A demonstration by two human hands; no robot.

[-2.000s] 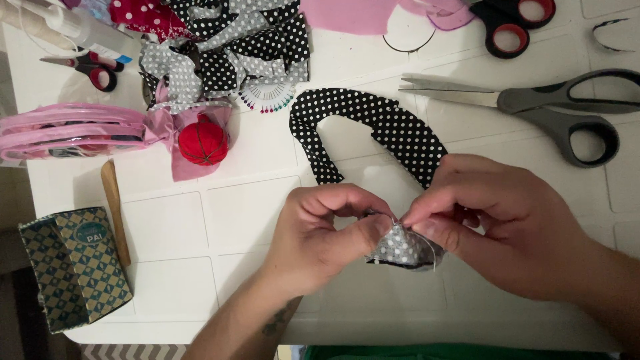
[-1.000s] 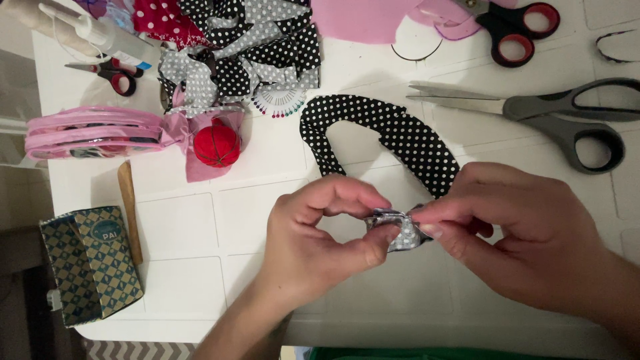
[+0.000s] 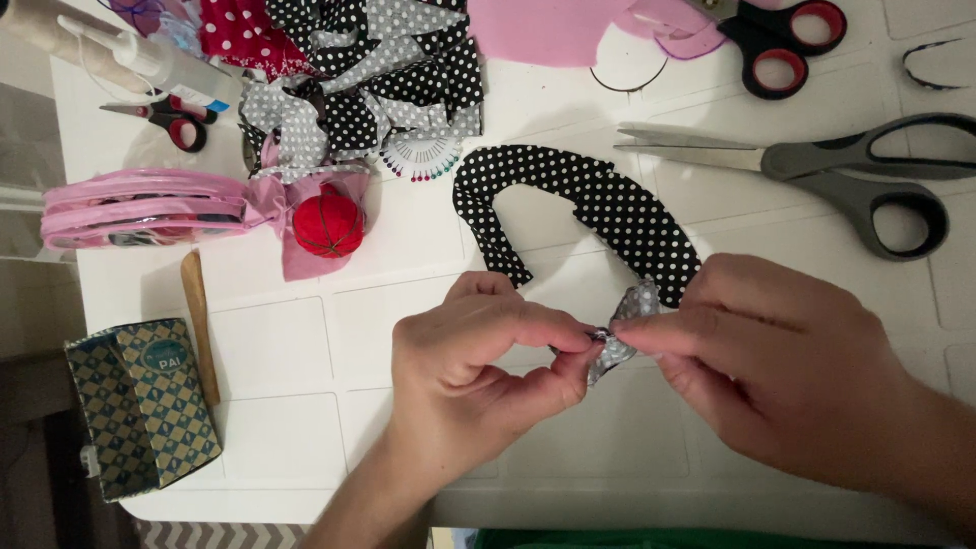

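Between thumb and forefinger, my left hand (image 3: 496, 358) pinches a small gathered piece of polka-dot fabric (image 3: 619, 347), its grey reverse side showing. My right hand (image 3: 770, 358) meets it from the right, fingertips on the same piece. A needle or thread cannot be made out between the fingers. Just beyond the hands lies a curved strip of black fabric with white dots (image 3: 621, 221), its right end close to the held piece. Left of the strip are a fan of ball-headed pins (image 3: 421, 158) and a red pincushion (image 3: 328, 221).
Large grey-handled scissors (image 3: 831, 164) lie at right, red-and-black scissors (image 3: 778, 46) behind them. Fabric scraps (image 3: 358, 84), a glue bottle (image 3: 164, 69), small scissors (image 3: 179, 122) and a pink zip pouch (image 3: 145, 210) are at back left. A wooden stick (image 3: 200, 328) and patterned box (image 3: 145, 404) lie at left.
The held fabric has turned between my fingers; part of it now points up toward the black strip. Both hands stay close together around it.
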